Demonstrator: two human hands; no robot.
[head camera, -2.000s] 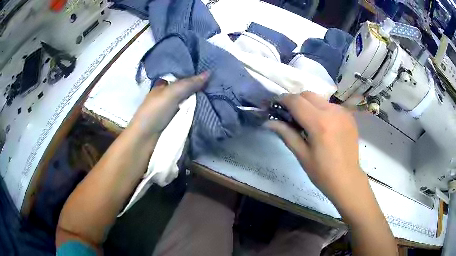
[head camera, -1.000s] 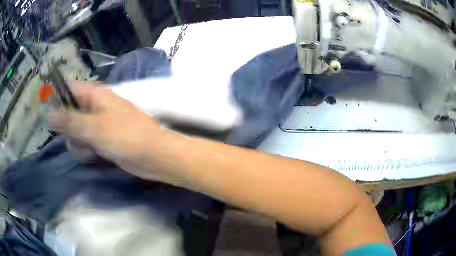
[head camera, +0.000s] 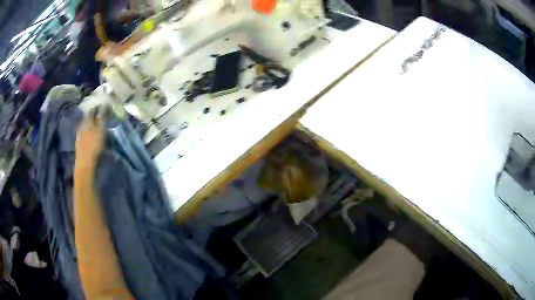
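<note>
A large heap of blue-grey cloth (head camera: 132, 205) hangs at the left, beside the left table. My left hand (head camera: 91, 132) is at the top of this heap, near the left edge, with the forearm lying across the cloth. The hand is small and blurred, so its grip on the cloth cannot be told. My right hand is out of the picture.
The left table (head camera: 223, 132) bears a dark flat rectangular object (head camera: 227, 71), a black scissors-like tool (head camera: 270, 75) and a white machine. The wood-edged white table (head camera: 410, 135) is at right, with a metal plate (head camera: 519, 179). A grey ridged object (head camera: 276, 240) shows below.
The view has swung left. The sewing machine head, the white cloth and the right hand with the dark tool have left the picture. My left hand now shows on the cloth heap.
</note>
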